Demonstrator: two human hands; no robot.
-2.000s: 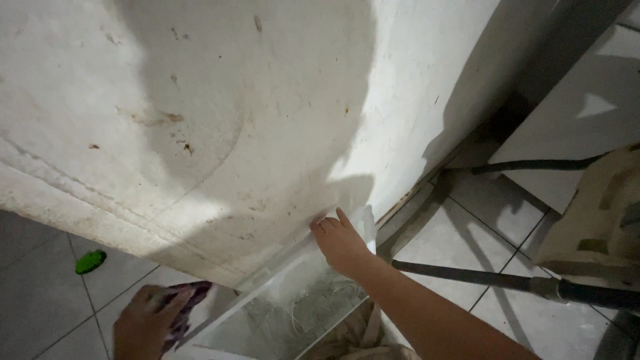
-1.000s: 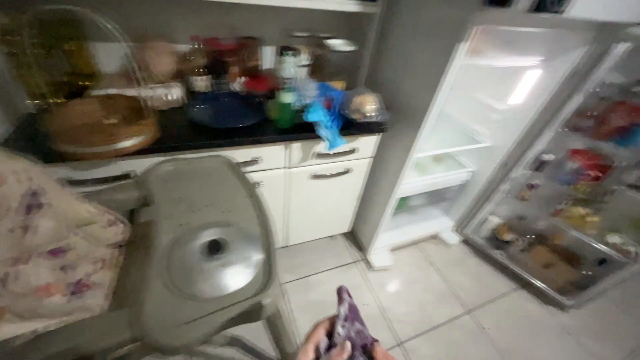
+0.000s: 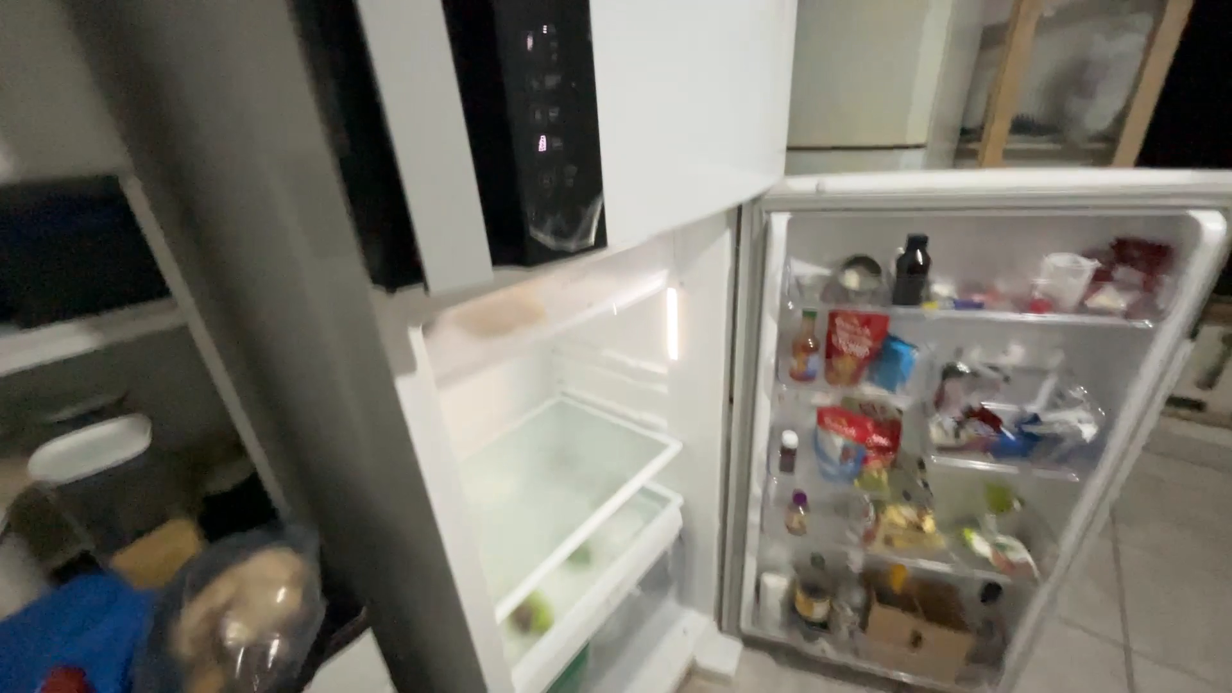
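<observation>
Neither my left hand nor my right hand shows at this moment. A refrigerator stands with its lower door swung wide to the right. Inside are a lit strip, a glass shelf and a white-edged drawer with something green in it. The door racks carry a dark bottle, a red pouch, another red pouch, a small bottle with a purple cap and a cardboard box. Above, the closed upper door has a dark control panel.
At the lower left are a blue plastic item and a clear bag with pale contents, both blurred. Tiled floor shows beyond the open door. A second pale appliance stands behind.
The view has swung a long way, up and onto the refrigerator. My hands, seen low in the earlier frames with a purple patterned cloth-like thing, are out of view.
</observation>
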